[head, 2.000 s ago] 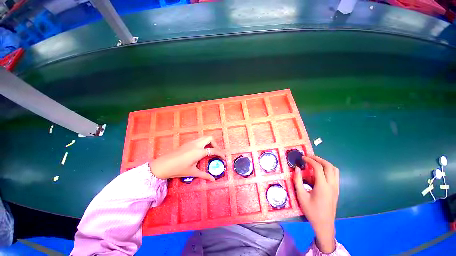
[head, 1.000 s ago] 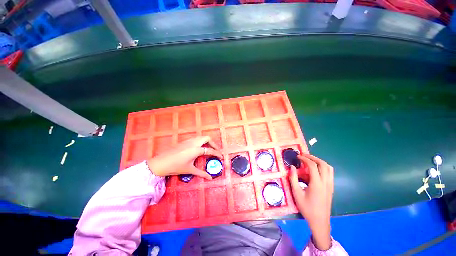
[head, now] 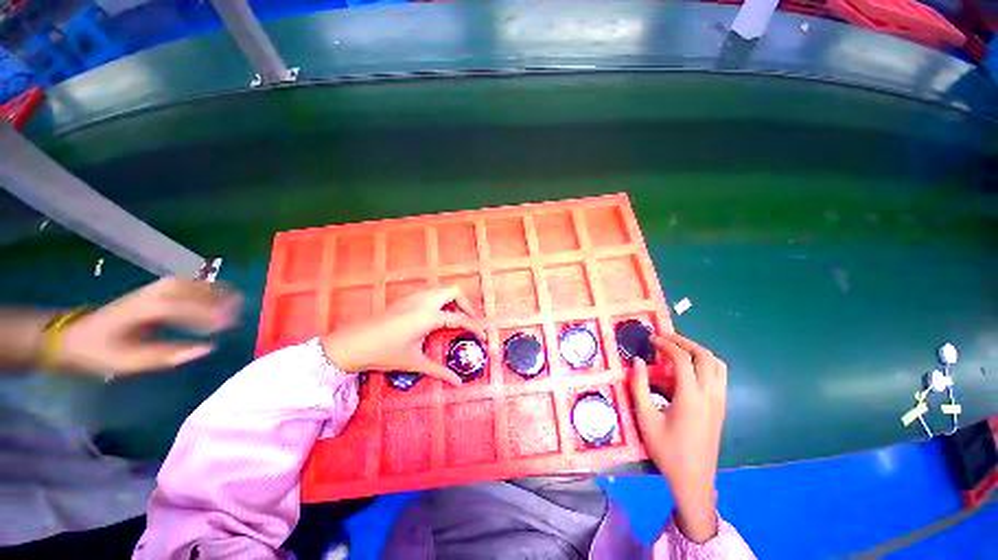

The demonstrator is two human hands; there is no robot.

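The red-orange compartment tray (head: 410, 440) lies before me with several round smartwatch bodies in its two nearer rows. My left hand (head: 410, 336) has thumb and forefinger at both sides of a smartwatch body (head: 467, 356) in its pocket; its face shows a red and white pattern. My right hand (head: 681, 399) has its fingertips on a dark-faced watch (head: 633, 340) at the right end of that row. Between them lie a dark watch (head: 525, 354) and a white-faced watch (head: 578, 346). Another white-faced watch (head: 594, 418) lies in the nearest row. A watch below my right hand is partly hidden.
Another person's hand (head: 148, 325), blurred, with a yellow wristband, is at the left over the green bench (head: 788, 317). White round heads with thin cords (head: 938, 381) lie at right, above a black-and-red bin (head: 977, 459). A metal post (head: 104, 208) stands at left.
The face of the watch at my left hand has changed from white-blue to a red and white pattern. Another person's arm has come in from the left. My hands have stayed at the same watches.
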